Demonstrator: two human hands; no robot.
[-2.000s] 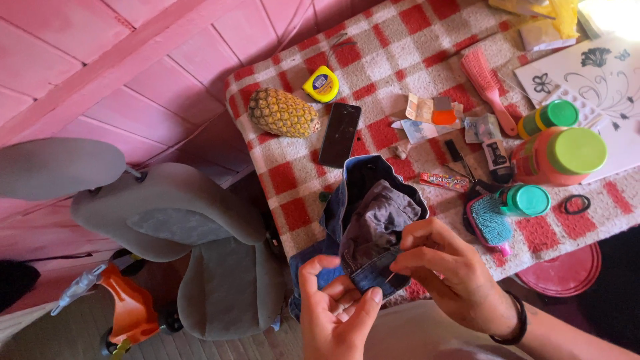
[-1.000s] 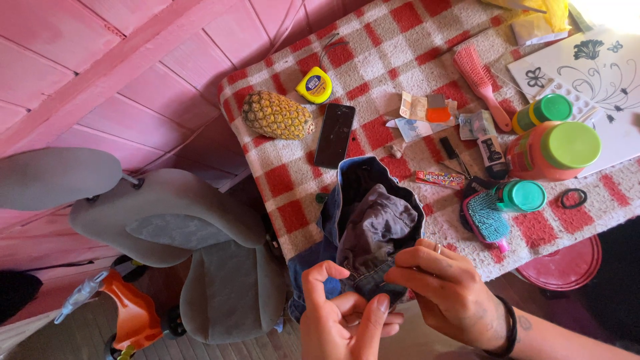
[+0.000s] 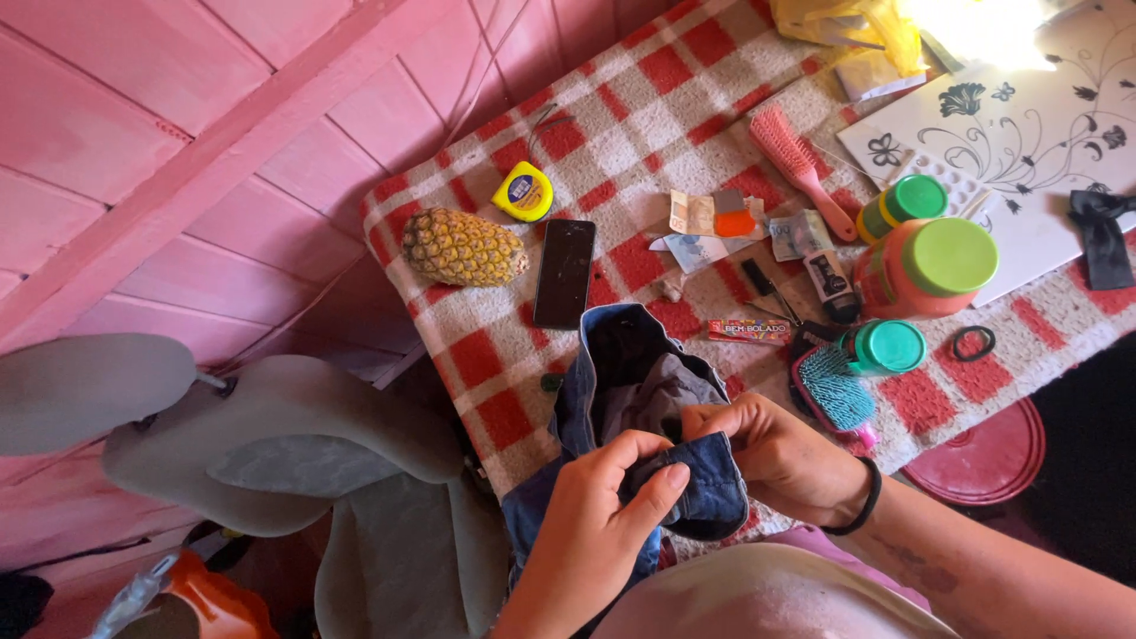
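A blue denim garment (image 3: 577, 399) lies partly on the table edge and hangs toward my body, its opening showing dark inner cloth and a grey-purple lining (image 3: 652, 395). My left hand (image 3: 612, 506) pinches a folded denim edge between thumb and fingers. Close beside it, my right hand (image 3: 781, 453) grips the same edge near its upper right corner, fingers curled in. The fingertips of both hands hide part of the cloth. A black band circles the right wrist.
On the checked tablecloth (image 3: 479, 355) are a pineapple (image 3: 463, 248), a tape measure (image 3: 524, 192), a phone (image 3: 564, 273), banknotes (image 3: 701, 231), a pink hairbrush (image 3: 799, 169), a lidded jar (image 3: 923, 266) and a teal-bristled brush (image 3: 834, 386). A grey seat (image 3: 399, 550) stands left.
The right hand's fingers have closed in toward the denim edge, and more of the folded denim shows between the hands. Both hands still hold the garment.
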